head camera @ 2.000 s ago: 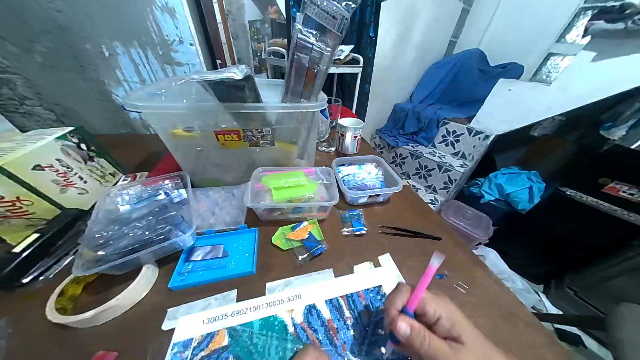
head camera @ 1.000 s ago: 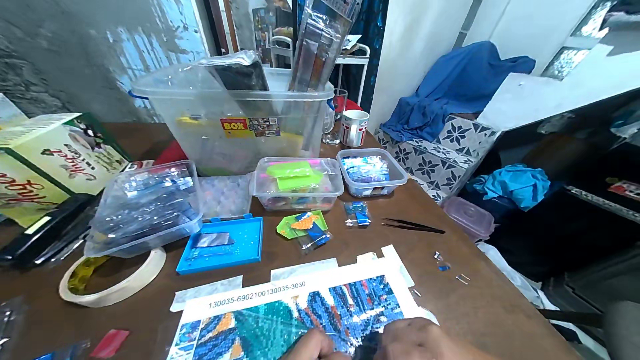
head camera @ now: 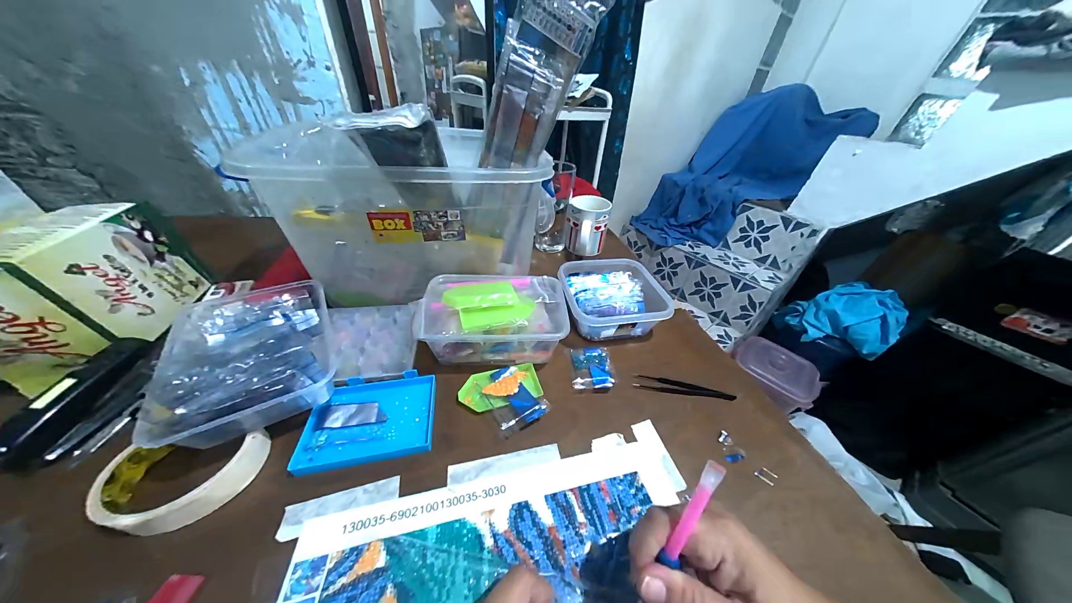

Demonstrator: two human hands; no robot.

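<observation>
My right hand [head camera: 712, 557] is closed on a pink diamond-painting pen [head camera: 697, 512] with a blue grip, over the right part of a diamond painting canvas [head camera: 444, 553]. Only part of my left hand [head camera: 521, 586] shows, at the bottom edge on the canvas; what its fingers do is cut off. Beyond the canvas lie a blue plastic tray [head camera: 367, 448], a green tray [head camera: 477, 395] with small bags of drills [head camera: 523, 409], another drill bag [head camera: 592, 369] and black tweezers [head camera: 685, 388].
A large clear plastic box [head camera: 368, 268] stands at the back. Containers of bags [head camera: 243, 368], [head camera: 615, 328] and green pieces [head camera: 494, 343] sit before it. A tape roll [head camera: 180, 519] lies left, a mug [head camera: 588, 226] stands behind, and loose bits [head camera: 733, 452] lie near the table's right edge.
My right hand was lower, over the canvas, one second ago; now it is raised with the pink pen upright and visible again. My left hand has moved toward the bottom edge.
</observation>
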